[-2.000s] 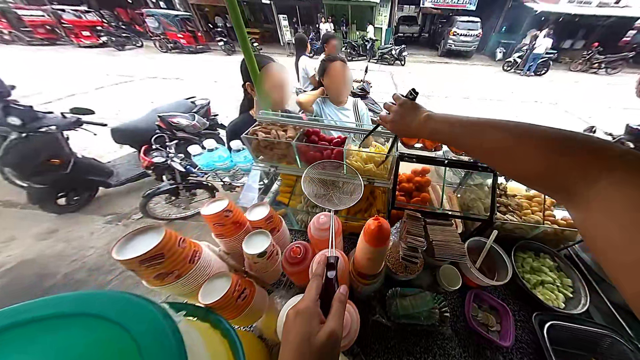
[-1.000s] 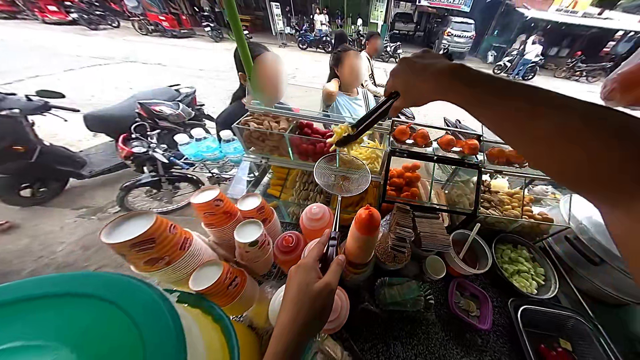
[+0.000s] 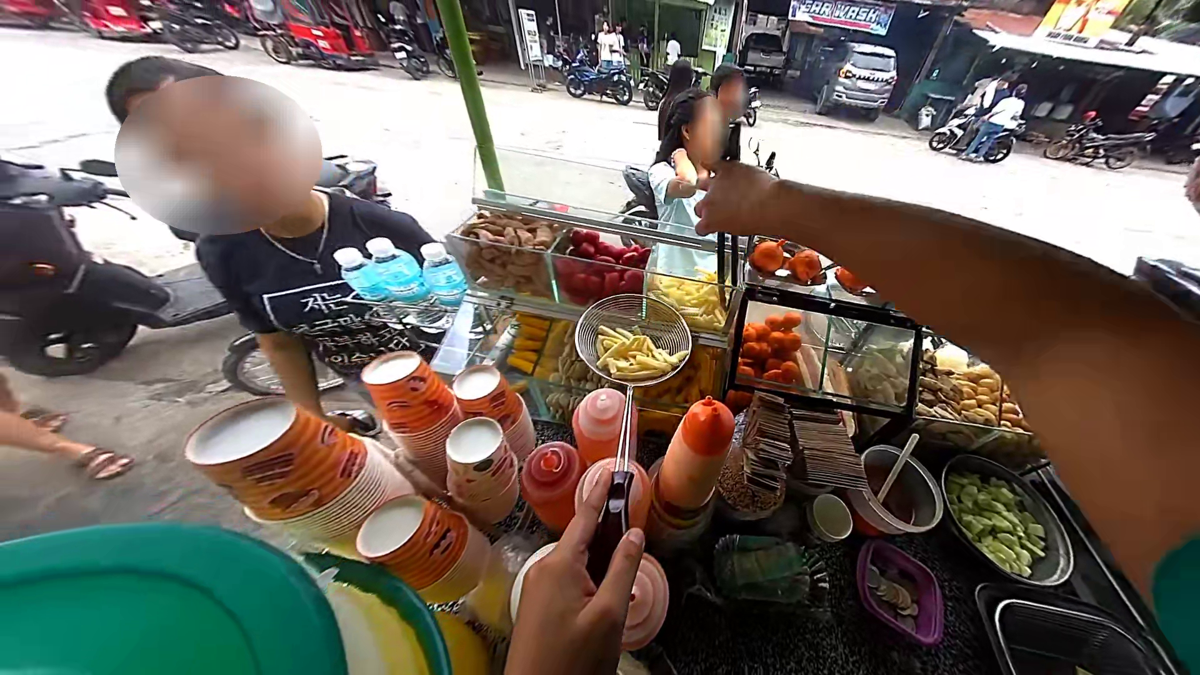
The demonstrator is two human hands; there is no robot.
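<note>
My left hand (image 3: 586, 581) grips the dark handle of a wire mesh skimmer (image 3: 634, 314), held level over the squeeze bottles. Pale cut fries (image 3: 637, 354) lie in its basket. My right hand (image 3: 736, 199) is raised at the glass display case, closed on the upper end of dark tongs (image 3: 723, 262). The tongs point down into the compartment of raw fries (image 3: 689, 300); their tips are hard to make out. Left of that compartment sit red sausages (image 3: 600, 267) and brown pieces of food (image 3: 508, 246).
Stacked paper cups (image 3: 281, 459) and a green lid (image 3: 159, 600) are at the left. Squeeze bottles (image 3: 694, 455) stand in the middle. Cucumber pieces (image 3: 994, 520) and a purple coin tub (image 3: 900, 591) lie right. A person in a dark shirt (image 3: 328, 272) stands beyond the cups.
Fries now lie in the skimmer, which was empty two seconds ago. The tongs, slanted over the fries a second ago, now point down. A person in a dark shirt has come up at the left.
</note>
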